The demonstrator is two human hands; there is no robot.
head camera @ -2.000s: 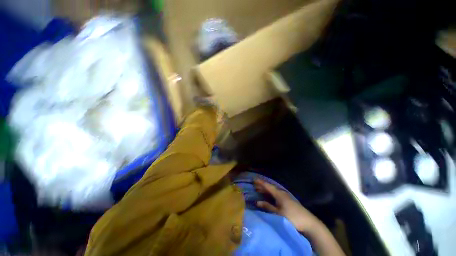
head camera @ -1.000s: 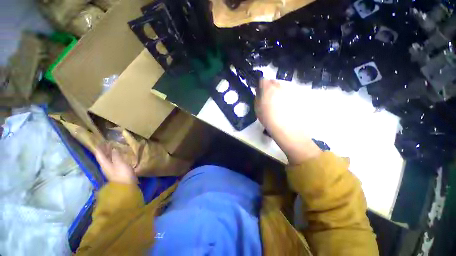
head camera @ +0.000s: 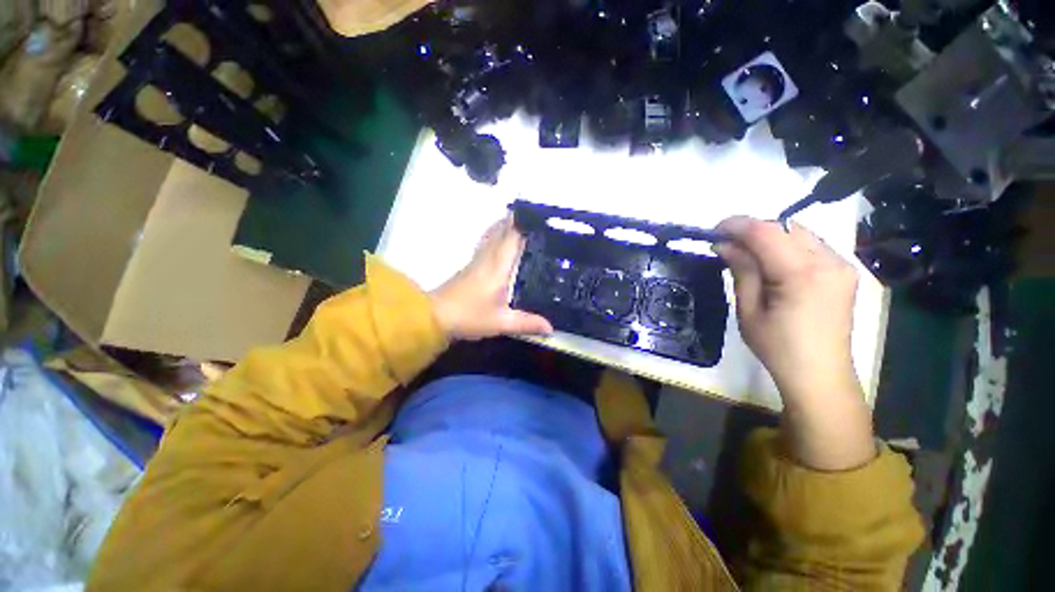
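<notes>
A black panel frame (head camera: 619, 257) is over the white work sheet (head camera: 463, 220), tilted slightly down to the right. Three white openings show along its far edge; dark ring shapes show in the row nearer me. My left hand (head camera: 488, 291) holds its left end, thumb along the near side. My right hand (head camera: 798, 289) grips its far right corner with bent fingers. A thin dark pointed thing (head camera: 850, 174) reaches toward my right hand; I cannot tell whether they touch.
Black parts heap (head camera: 625, 69) lies at the far side, with a pale-edged socket faceplate (head camera: 760, 88). Spare panel frames (head camera: 197, 104) stand at left, by an open carton (head camera: 191, 254). A blue crate edge (head camera: 98, 405) and whitish wrap (head camera: 52, 474) are lower left. Worn conveyor edge (head camera: 969, 463) is right.
My left hand has come from the carton side to the panel. The panel has turned lengthwise across the sheet. My right hand has moved to its right end. The view has shifted right.
</notes>
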